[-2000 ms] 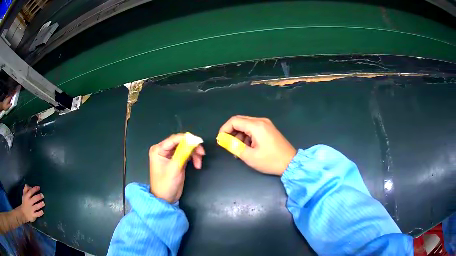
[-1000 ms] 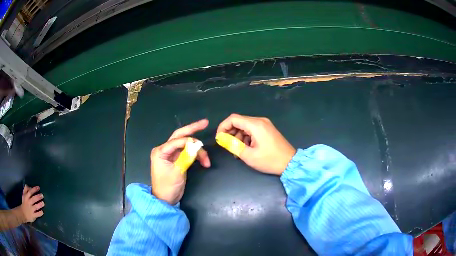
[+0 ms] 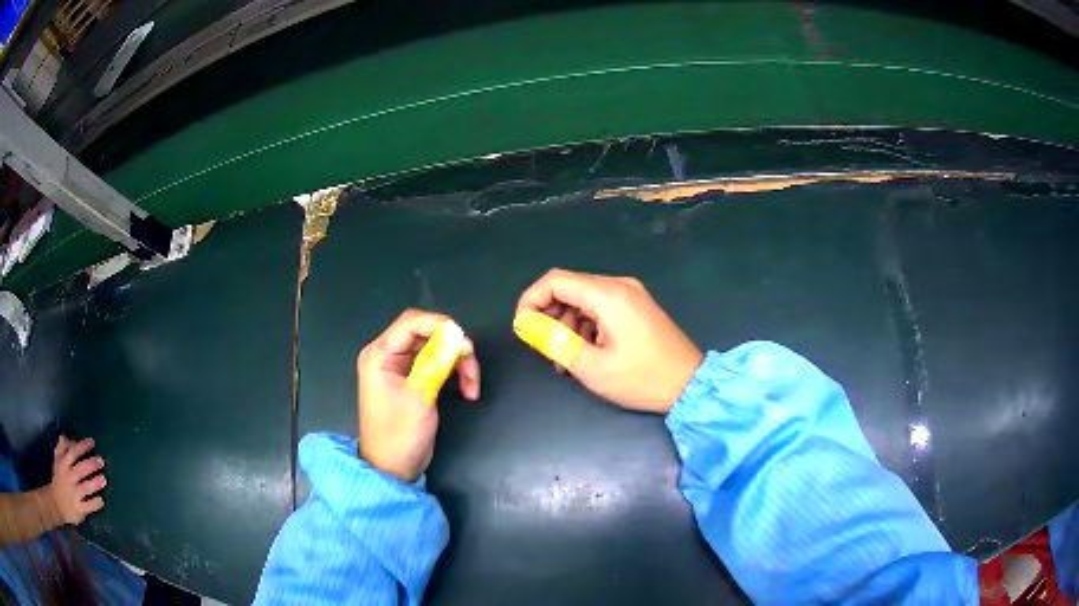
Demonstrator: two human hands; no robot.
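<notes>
My left hand (image 3: 402, 385) is held over the dark green bench top (image 3: 568, 474), left of centre. Its fingers are curled towards the thumb, which has a yellow covering (image 3: 433, 367). A small white bit (image 3: 453, 336) shows at the thumb tip; whether it is held or part of the covering is unclear. My right hand (image 3: 603, 337) is a short gap to the right, thumb and forefinger closed together. A yellow covering (image 3: 549, 339) is on its thumb, and nothing is seen held. The other fingertips are partly hidden.
A green conveyor (image 3: 592, 107) runs behind the bench. A grey metal post (image 3: 71, 178) stands at the upper left. Another person's hand (image 3: 78, 481) rests on the bench at the lower left. A red object (image 3: 1023, 571) is at the lower right. White flat items (image 3: 123, 57) lie upper left.
My left forefinger, stretched out a second ago, is curled back towards the thumb. My right hand has barely moved. A faint reddish mark on the conveyor has shifted left.
</notes>
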